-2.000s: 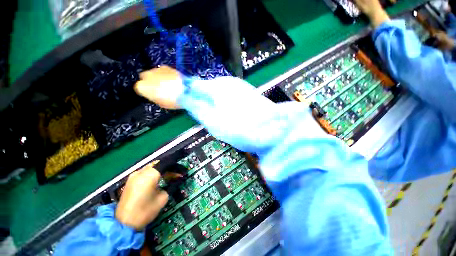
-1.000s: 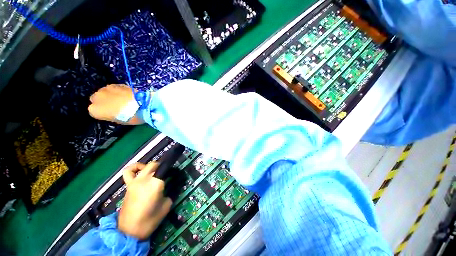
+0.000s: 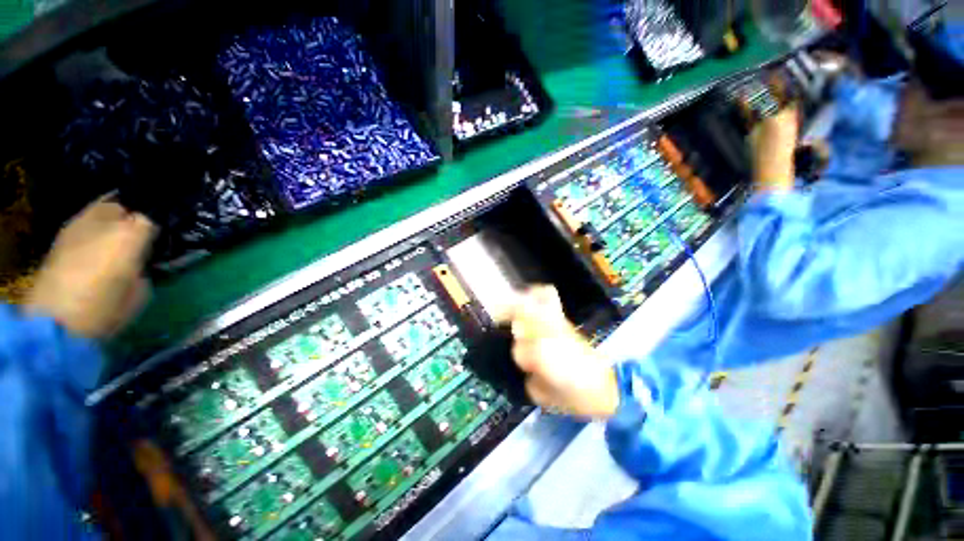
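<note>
A black pallet with rows of green circuit boards lies on the line in front of me. My left hand is blurred at the left, by the front of the bins of dark parts and yellow parts. Its fingers are curled; whether it holds anything does not show. My right hand is over the pallet's right end, near the orange clamp. Its fingers are bent and blurred, with something black beside them. I cannot tell whether it grips anything.
A bin of blue-violet parts and a bin of silver parts stand behind the line. A second pallet with boards lies to the right, past a gap showing a shiny plate. Another person's hand and blue sleeves are at the right.
My right hand has left the bins and is now at the pallet's right end. My left hand has moved off the pallet towards the bins. The view has shifted, showing more of the pallet.
</note>
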